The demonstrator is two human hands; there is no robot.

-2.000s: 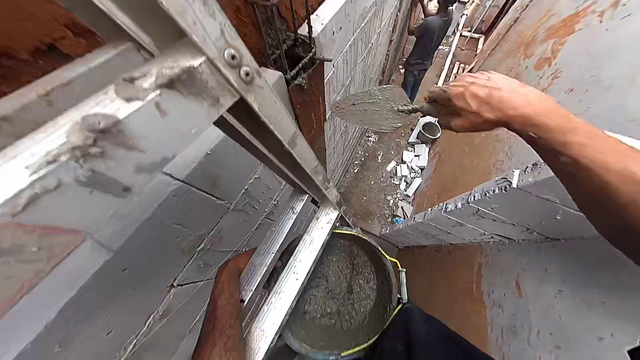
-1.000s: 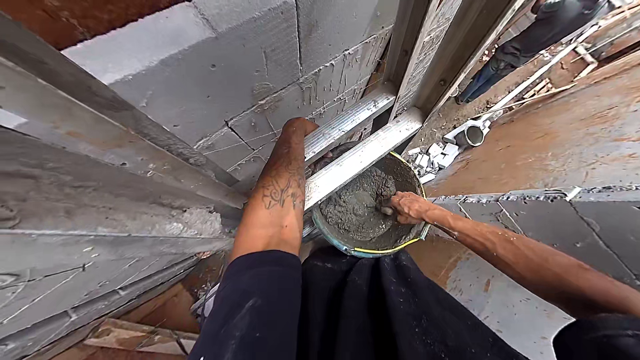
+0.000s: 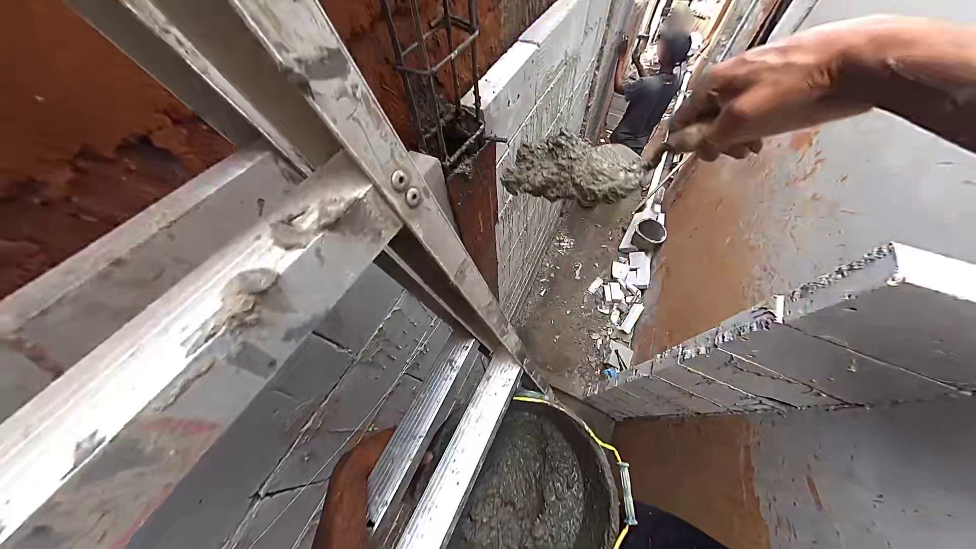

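My right hand [image 3: 732, 107] grips the handle of a trowel at the upper right. Wet mortar [image 3: 572, 171] is heaped on the trowel's blade, which points left toward a block wall. At the bottom, my left hand [image 3: 366, 457] is beside the ladder's metal rungs [image 3: 457, 473]; its fingers are hidden behind them, so its grip cannot be told. A bucket [image 3: 608, 476] with a yellow rim and a handle holds grey mortar [image 3: 530, 480], partly behind the rungs.
The metal ladder [image 3: 427, 206] crosses the left half. A steel rebar cage [image 3: 442, 76] rises beside the block wall [image 3: 560, 99]. Below lie broken blocks [image 3: 629, 278] and a small bucket [image 3: 650, 233]. A person [image 3: 648, 99] stands in the passage. Another block wall [image 3: 762, 366] juts in at right.
My right hand has come up out of the bucket, and the trowel now carries a heap of mortar. The view has swung back toward the passage.
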